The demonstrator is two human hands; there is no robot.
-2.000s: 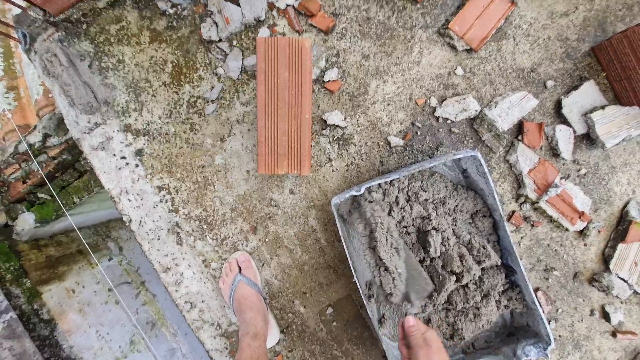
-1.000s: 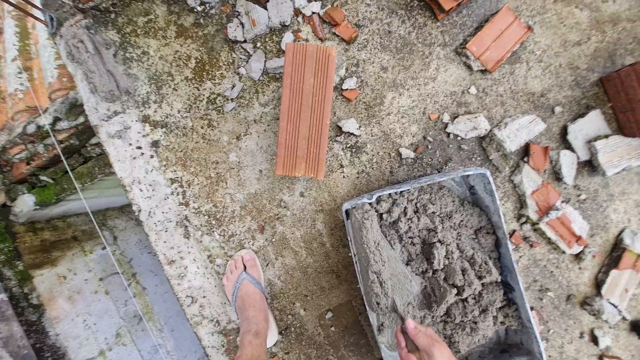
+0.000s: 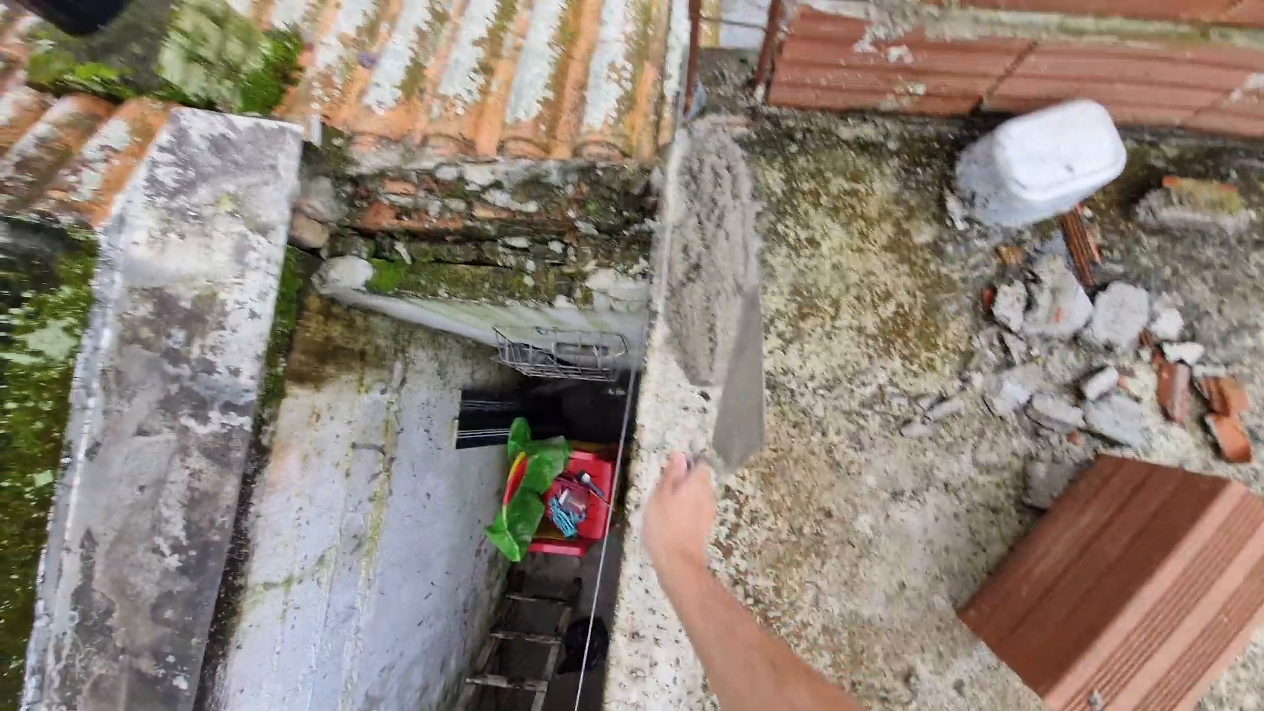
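My right hand (image 3: 681, 504) is closed around the handle of a pointed trowel (image 3: 743, 395), whose metal blade lies along the lower right side of a grey mortar bed (image 3: 711, 227). That bed is spread lengthwise on the slab's pale edge, close to a taut string line (image 3: 614, 454). Part of the handle is hidden by my fingers. A red hollow clay brick (image 3: 1116, 583) is at the lower right, apart from the hand. My left hand is out of view.
Left of the slab edge is a drop, with a ladder (image 3: 518, 642) and a red chair or stool (image 3: 592, 504) below. Clay roof tiles (image 3: 494, 79) lie beyond. Rubble (image 3: 1116, 316) and an upturned white container (image 3: 1057, 158) stand on the right, before a brick wall (image 3: 889, 69).
The view has swung far to the slab's edge. My right hand, with the trowel, has gone from the mortar tub to the mortar bed on the edge. The tub has left the view.
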